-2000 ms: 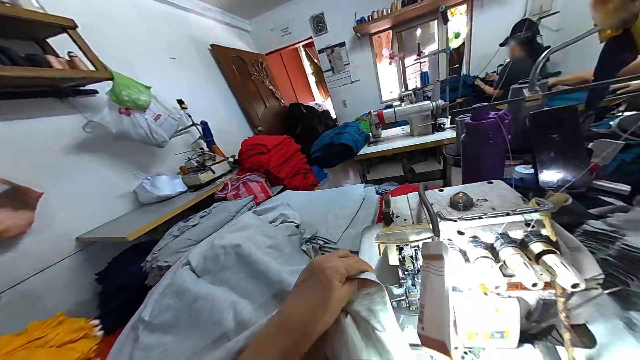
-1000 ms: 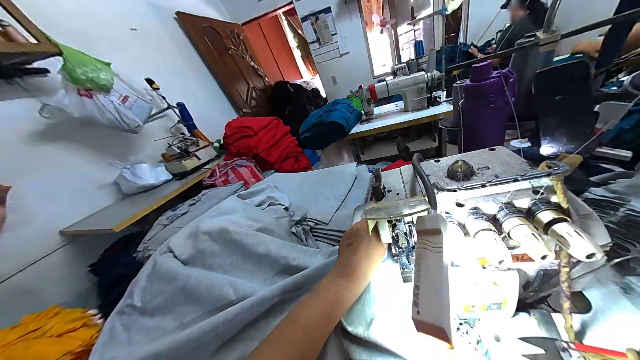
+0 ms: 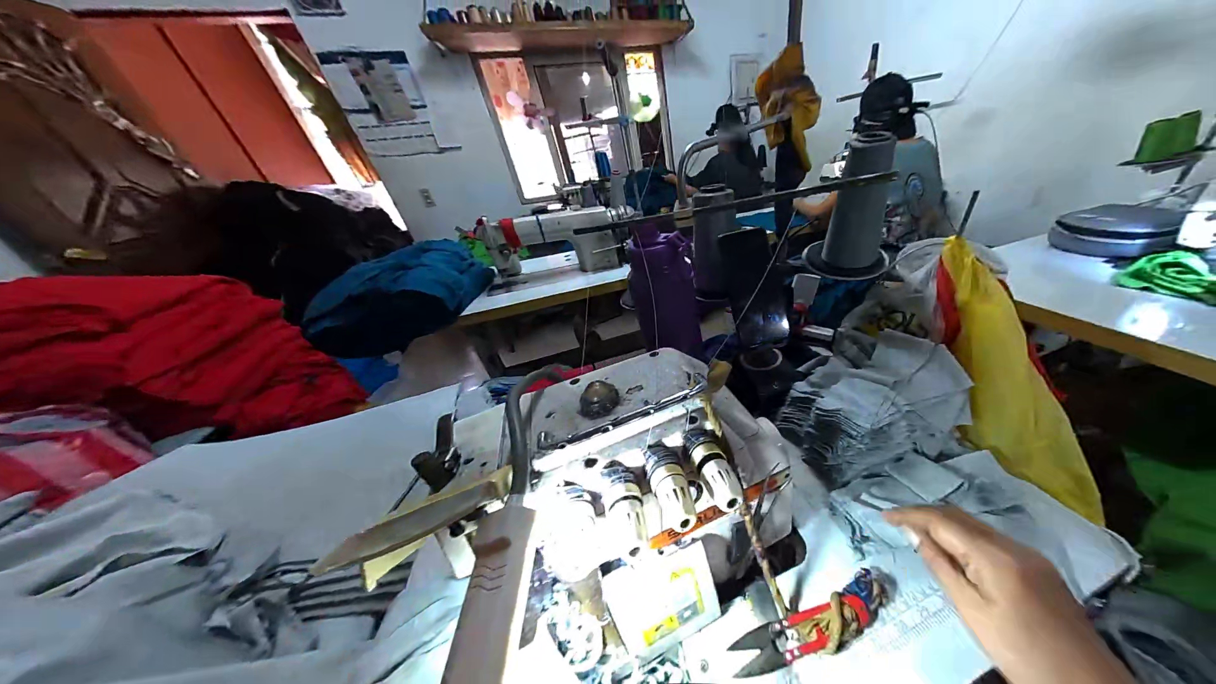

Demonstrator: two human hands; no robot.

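My right hand (image 3: 997, 584) is at the lower right, its bent fingers over or against cut grey fabric pieces (image 3: 936, 480); whether it grips one is unclear. My left hand is out of view. To the left of my right hand lie snips (image 3: 807, 627) with red, cloth-wrapped handles. An overlock sewing machine (image 3: 608, 418) fills the lower middle, brightly lit, with its tension dials facing up. Grey fabric (image 3: 104, 579) lies bunched at the lower left, beside striped or layered edges.
Red fabric (image 3: 152, 351) and a blue bundle (image 3: 394, 290) are heaped at left. Behind the machine stand a purple flask (image 3: 662, 290) and grey thread cones (image 3: 855, 204). A yellow bag (image 3: 1016, 380) hangs at right. Two people sit farther back, near another sewing machine (image 3: 560, 233).
The view has swung right. The hand earlier on the grey fabric beside the needle area is no longer there; my right hand now shows at the fabric pieces on the right.
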